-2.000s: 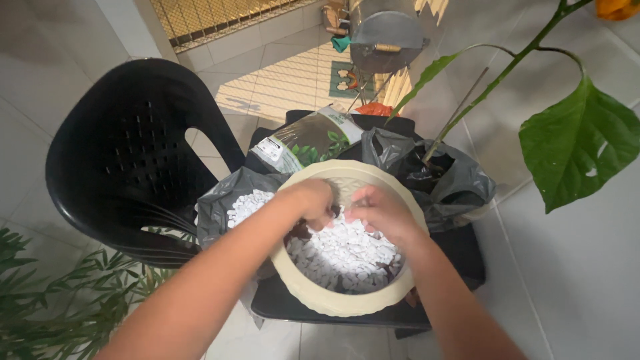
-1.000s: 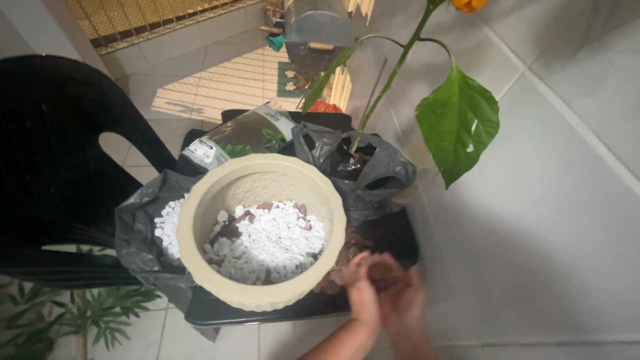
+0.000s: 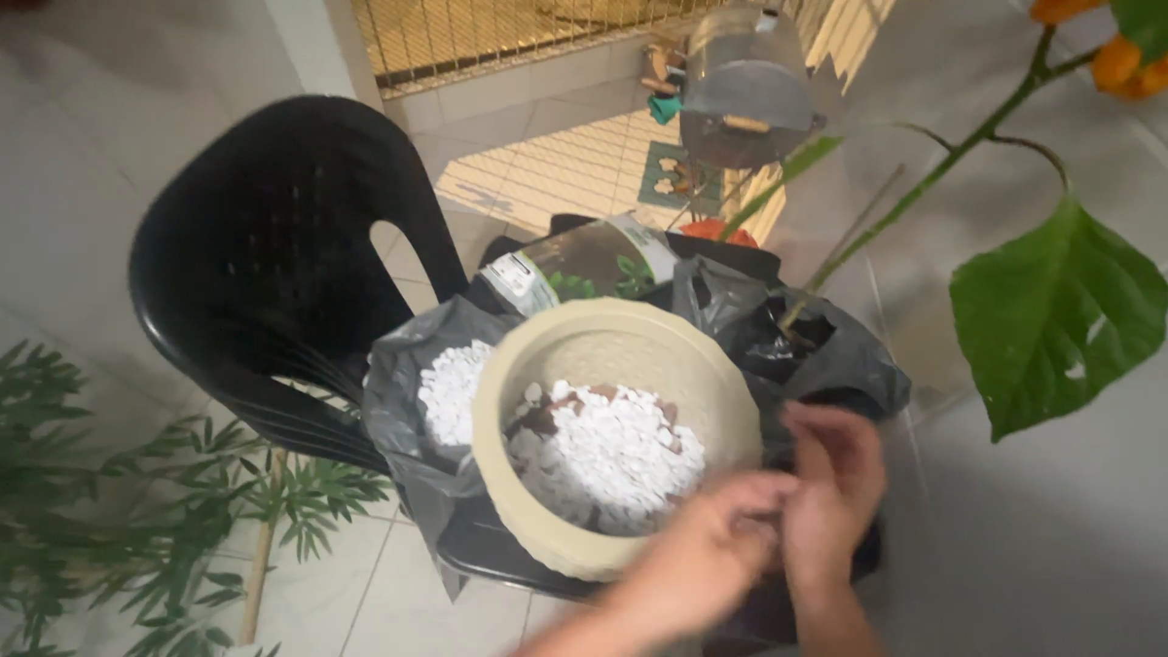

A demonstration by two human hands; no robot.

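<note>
A round cream planter pot (image 3: pixel 620 315) stands on a black plastic chair seat (image 3: pixel 511 557). White pebbles (image 3: pixel 630 447) lie inside it over some reddish-brown pieces. At the pot's lower right rim is my left hand (image 3: pixel 739 520), blurred, its fingers curled. Touching or nearly touching it, my right hand (image 3: pixel 835 484) has bent fingers and lies just right of the pot. Whether either hand holds anything is hidden by blur and the fingers. More white pebbles (image 3: pixel 453 388) fill a grey plastic bag (image 3: pixel 401 351) left of the pot.
Behind the pot lies a printed bag (image 3: pixel 593 260). A dark plastic bag (image 3: pixel 858 356) at right holds a plant whose stem (image 3: pixel 912 201) and large leaf (image 3: pixel 1058 319) reach over the right side. Another black chair (image 3: pixel 274 255) and a leafy plant (image 3: pixel 265 520) are at left.
Two seconds ago both hands were inside the pot on the white pebbles. A second ago they were together over brown pieces right of the pot; now they are closer against its rim.
</note>
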